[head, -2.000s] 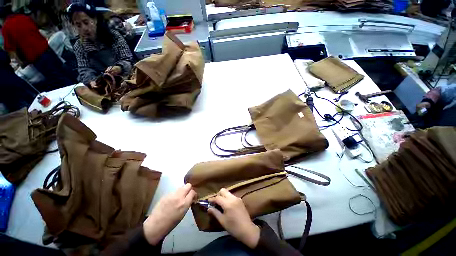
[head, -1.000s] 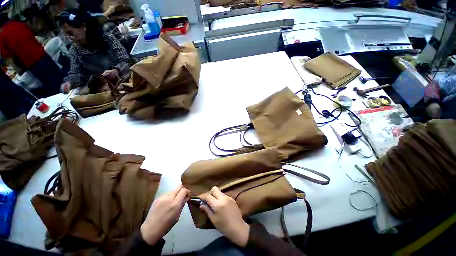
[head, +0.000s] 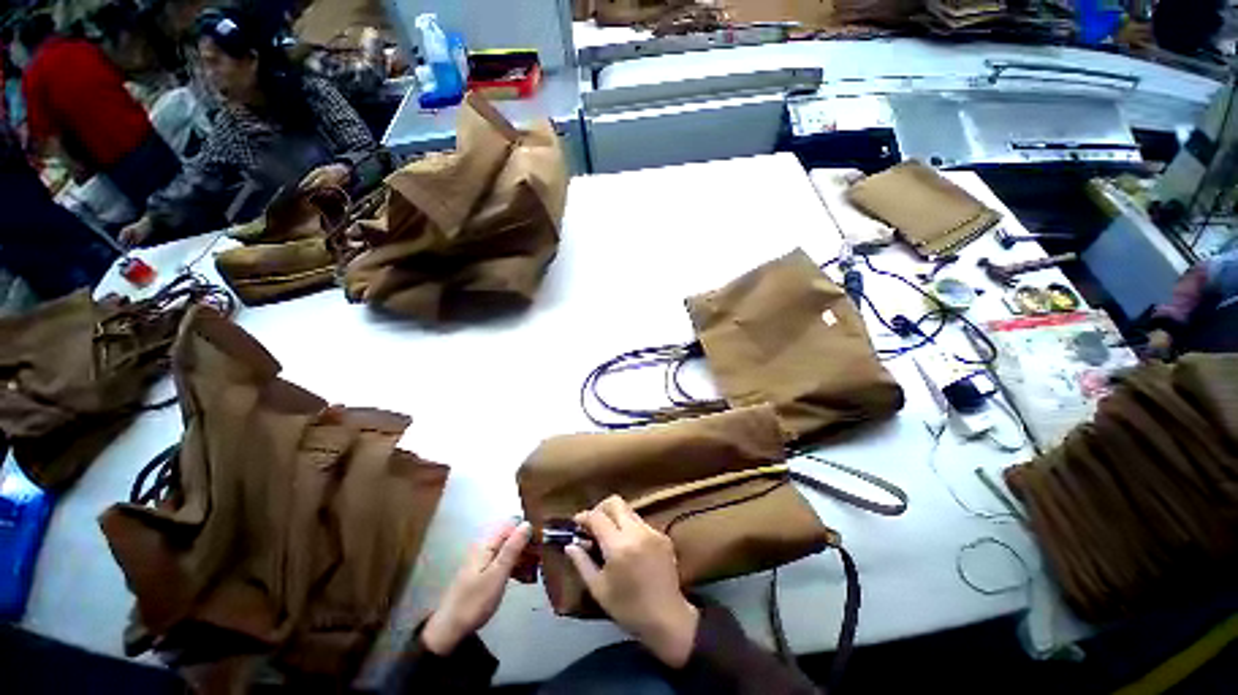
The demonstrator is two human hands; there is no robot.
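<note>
A brown handbag [head: 733, 536] lies on the white table in front of me, its opening line running lengthwise and its straps at the right. My right hand [head: 631, 564] rests over its left part and holds small dark thread snips [head: 559, 538], blades pointing left. My left hand [head: 478, 581] is at the bag's left edge, thumb and fingers close together near the snips' tip. Whether the fingers pinch the bag's edge or a thread is too small to tell.
A flat bag [head: 794, 346] lies just behind. A crumpled brown heap [head: 278, 502] stands left, another bag pile [head: 462, 224] behind. Layered brown pieces [head: 1154, 489] are at right, near cables and a power strip [head: 961, 391]. A person [head: 278, 129] sits across the table.
My left hand has drawn slightly back from my right hand and the bag's edge. The snips show more clearly. The whole view has shifted a little.
</note>
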